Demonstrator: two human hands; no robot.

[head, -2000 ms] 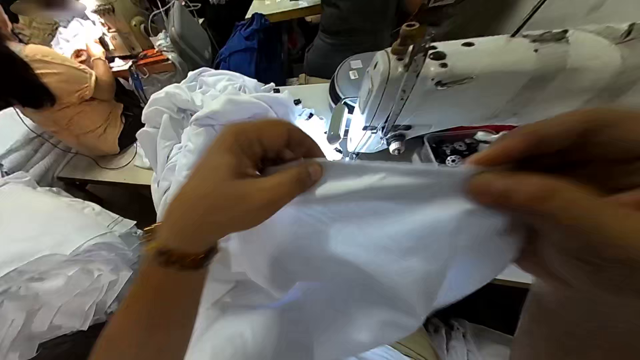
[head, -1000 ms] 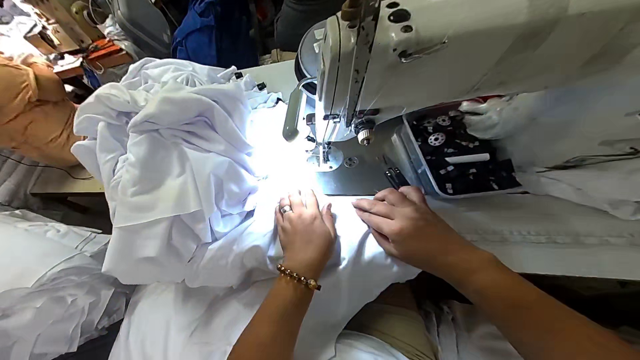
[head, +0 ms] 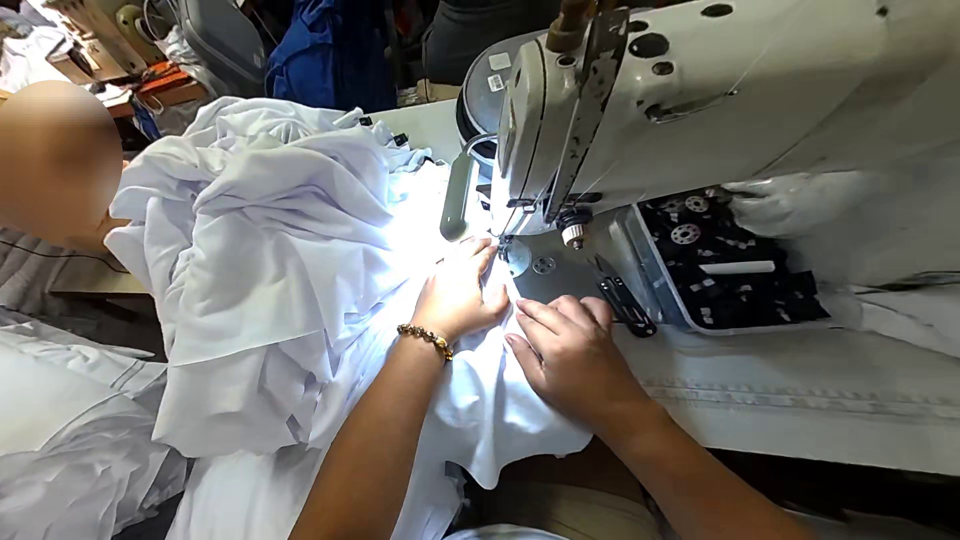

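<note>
White fabric (head: 480, 405) runs under both hands toward the needle area of an industrial sewing machine (head: 675, 105). My left hand (head: 461, 292) lies on the fabric just left of the presser foot (head: 508, 246), with a beaded bracelet at the wrist. My right hand (head: 566, 352) is nearer to me, its thumb and fingertips at the fabric's right edge. A thumb and fingers pinch there. Strong lamp light washes out the fabric beside the needle. A pair of thread snips (head: 626, 300) and a metal bobbin (head: 544, 265) lie on the machine bed.
A clear plastic box (head: 720, 330) with black pieces and bobbins stands right of the snips. A large heap of white cloth (head: 262, 225) covers the table at the left, and more white cloth (head: 60, 420) lies at the lower left. Another person (head: 56, 165) is at the far left.
Two seconds ago both hands held the fabric up, stretched between them; it now lies on the machine bed. Since one second ago my left hand has moved closer to the presser foot, and the fabric's edge has turned.
</note>
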